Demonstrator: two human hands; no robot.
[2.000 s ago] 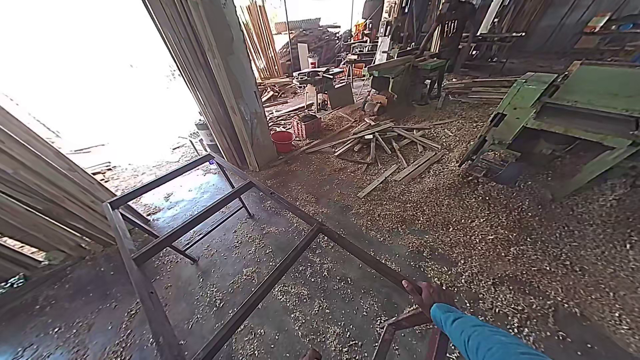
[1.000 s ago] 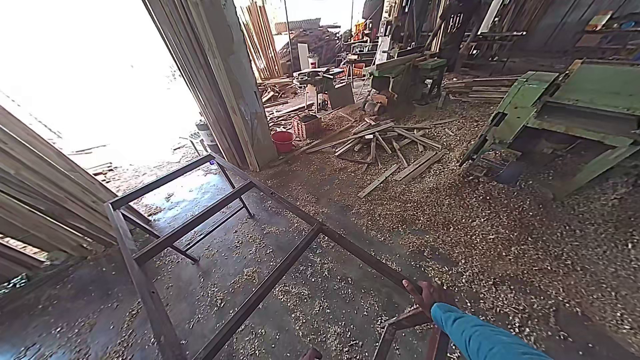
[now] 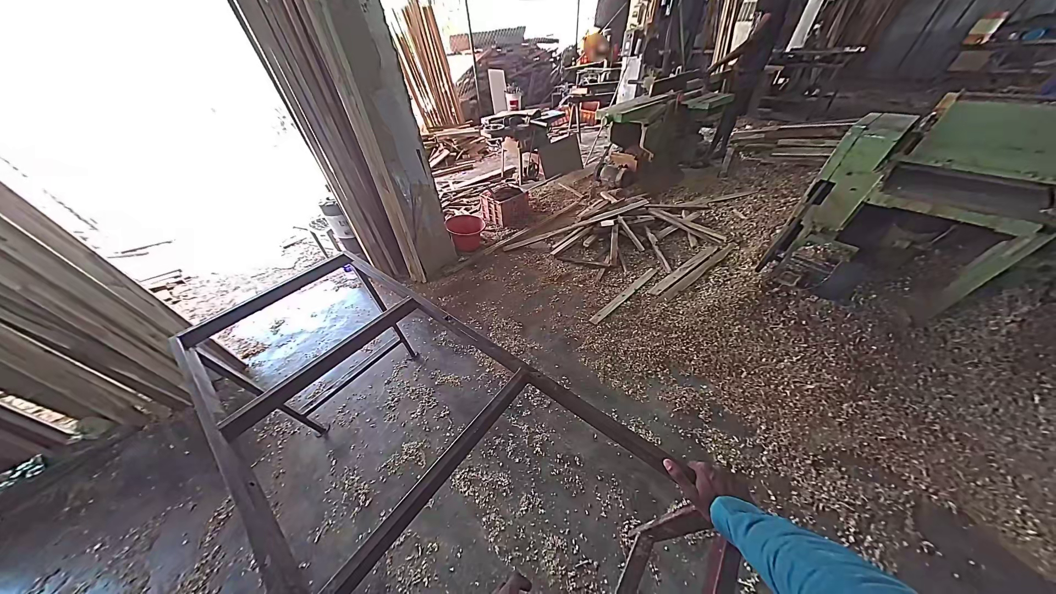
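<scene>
A long dark metal frame (image 3: 445,462) with crossbars and splayed legs stands on the floor, running from the lower part of the view to the upper left. My right hand (image 3: 705,485), below a blue sleeve, is closed around the frame's right side rail, just above a joined leg section. Of my left hand (image 3: 515,584) only the fingertips show at the bottom edge, near a crossbar; what it touches is hidden.
Wood shavings cover much of the concrete floor (image 3: 660,396). Ahead lie loose wood offcuts (image 3: 689,272), a red bucket (image 3: 464,233) and a crate (image 3: 505,206). A green machine (image 3: 973,165) stands right, boards (image 3: 74,313) lean left. A person (image 3: 747,66) stands by machinery farther back.
My left hand's fingertips have shifted slightly to the right along the bottom edge. The right hand keeps its hold, and the metal frame stays in place.
</scene>
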